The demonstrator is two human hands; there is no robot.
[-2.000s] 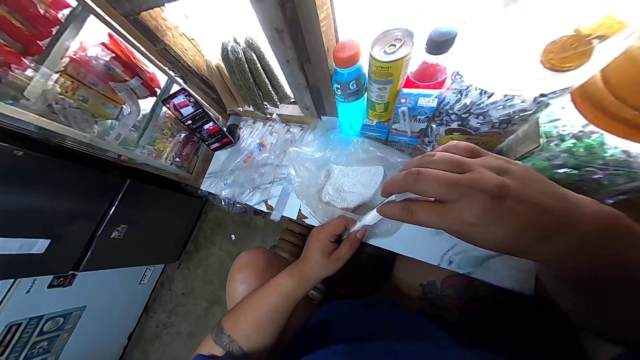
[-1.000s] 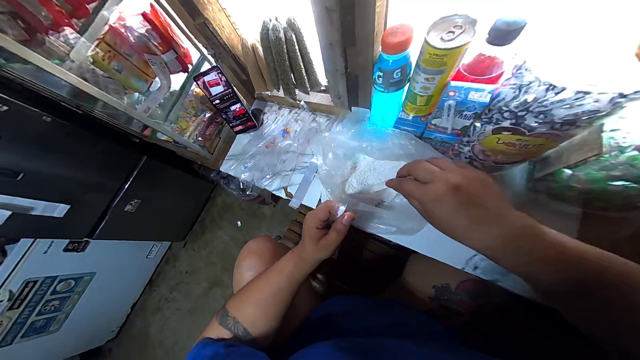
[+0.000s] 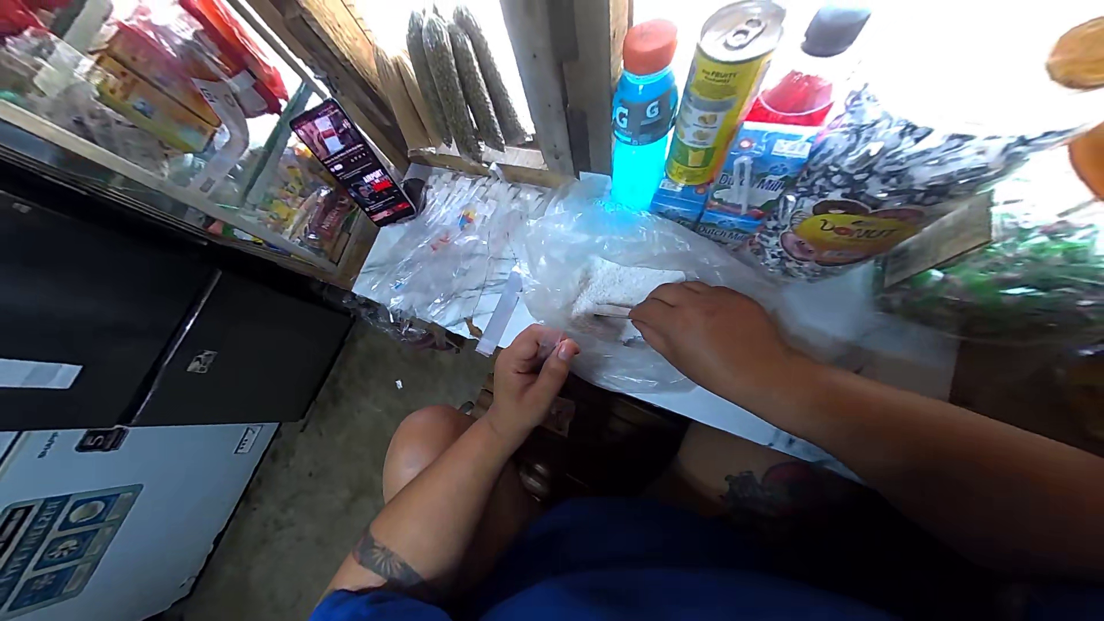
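White granular powder (image 3: 617, 289) lies in an opened clear plastic bag (image 3: 638, 366) on the white-topped counter. My right hand (image 3: 711, 332) reaches over the bag, its fingers closed on a thin, light-coloured utensil (image 3: 611, 310) whose tip is at the powder; its exact kind is unclear. At the bag's near left edge, my left hand (image 3: 536, 366) pinches a small clear plastic piece (image 3: 552, 345) between thumb and fingers. A flat translucent plastic strip (image 3: 500, 315) lies just left of the bag. More clear plastic packets (image 3: 457, 241) are spread farther left.
A phone (image 3: 354, 164) leans at the back left, beside a glass display case (image 3: 172, 185). Behind the bag stand a blue drink bottle (image 3: 644, 121), a yellow can (image 3: 724, 90) and drink cartons (image 3: 759, 172). A donut snack bag (image 3: 849, 228) sits at the right.
My right hand has moved away from my left hand, over to the powder. Two seconds ago both hands were together at a small white-filled plastic piece. The view has shifted somewhat.
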